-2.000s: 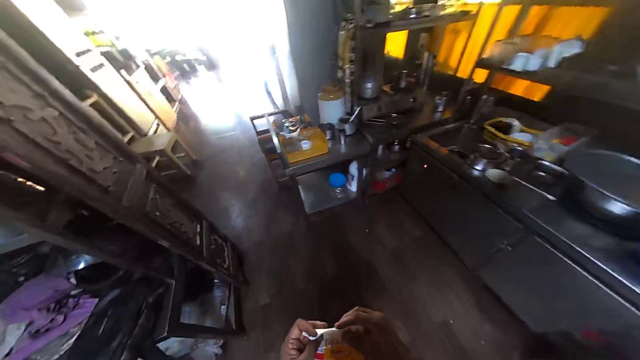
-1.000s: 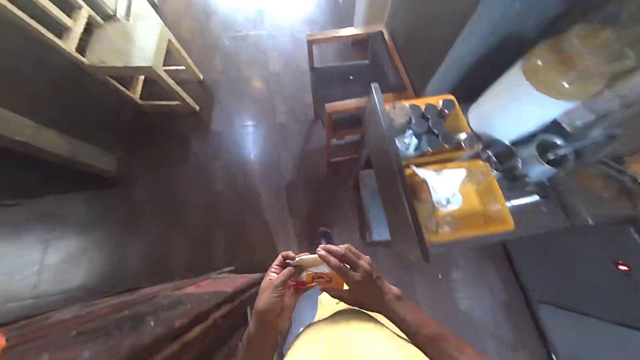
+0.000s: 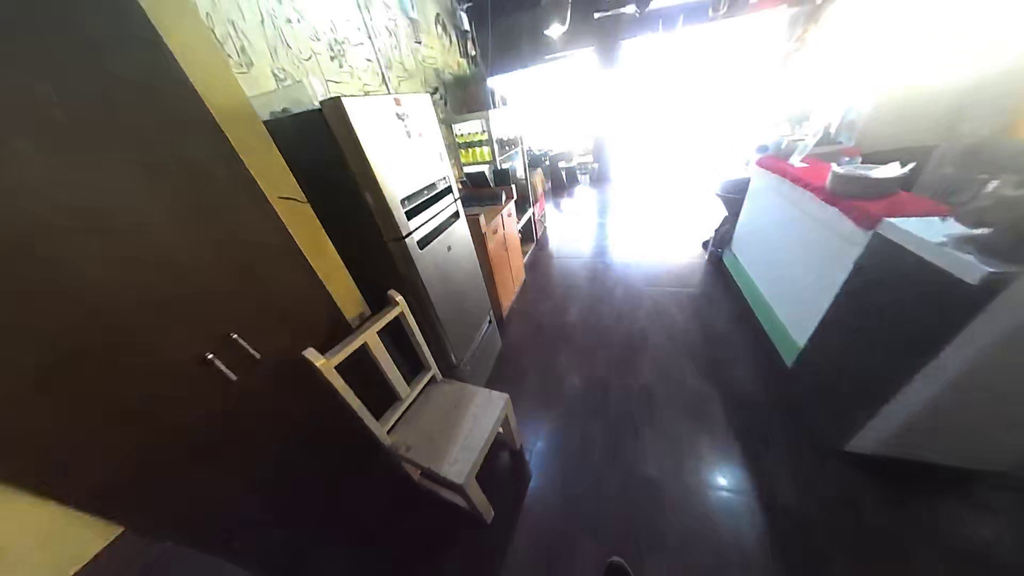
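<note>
Neither my left hand nor my right hand shows in the head view now, so what they hold is hidden. A dark shoe tip [image 3: 617, 566] shows at the bottom edge. Left of the walkway stands a pale wooden chair [image 3: 448, 424], its back toward a dark cabinet door [image 3: 144, 320] with two metal handles. Behind the chair is a silver refrigerator [image 3: 452, 272].
A dark wooden floor [image 3: 632, 384] runs toward bright daylight. Past the refrigerator stand an orange-brown cabinet [image 3: 502, 256] and a shelf with bottles [image 3: 474, 148]. On the right, a white counter [image 3: 796, 256] bears a red cloth [image 3: 868, 204] and a round basket [image 3: 868, 180].
Both hands, one second ago together on a small yellow-and-red packet, have left the view. The view has swung from the yellow crates to the walkway.
</note>
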